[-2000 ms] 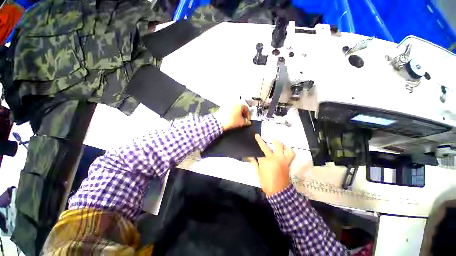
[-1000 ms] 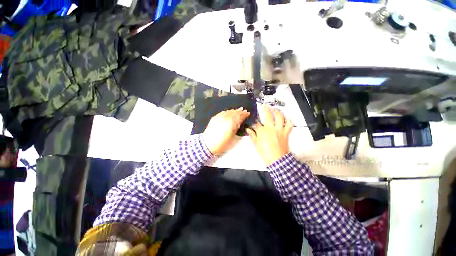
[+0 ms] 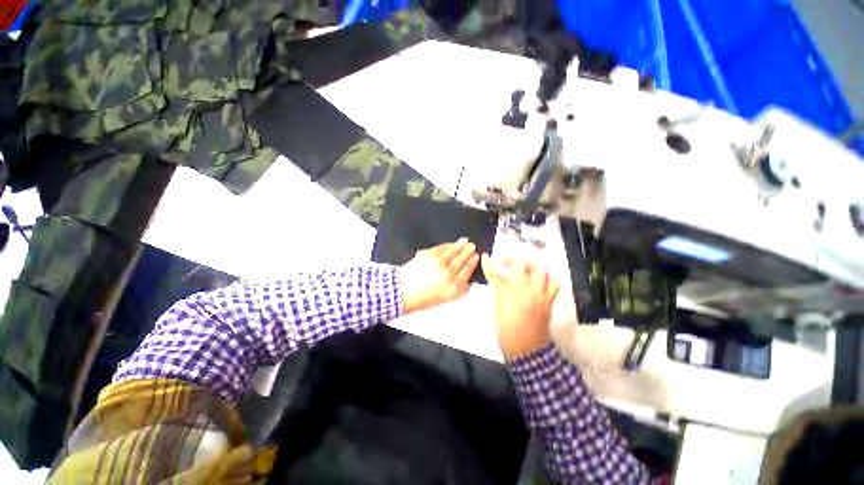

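Observation:
A plain black fabric panel (image 3: 431, 232) lies flat with its right edge at the presser foot and needle (image 3: 509, 220). A camouflage panel (image 3: 369, 178) adjoins it on the left, in a strip trailing to the upper left. My left hand (image 3: 441, 275) holds the panel's lower right part, palm down. My right hand (image 3: 523, 301) is just right of it, thumb side at the panel's near right corner, other fingers towards the presser foot. My fingers hide the corner, so the right hand's grip shows only partly.
The white machine head (image 3: 701, 161) fills the right. Dark camouflage pieces (image 3: 637, 292) sit beneath it. A large camouflage pile (image 3: 142, 76) covers the upper left, with a column of strips (image 3: 57, 284) hanging down the left. Blue bins (image 3: 701, 52) stand behind. Black cloth (image 3: 407, 407) lies below the table edge.
Two seconds ago my left hand was above the panel by the needle; it is now at the panel's lower right. The panel's near corner has turned closer to the needle. The camera view has shifted.

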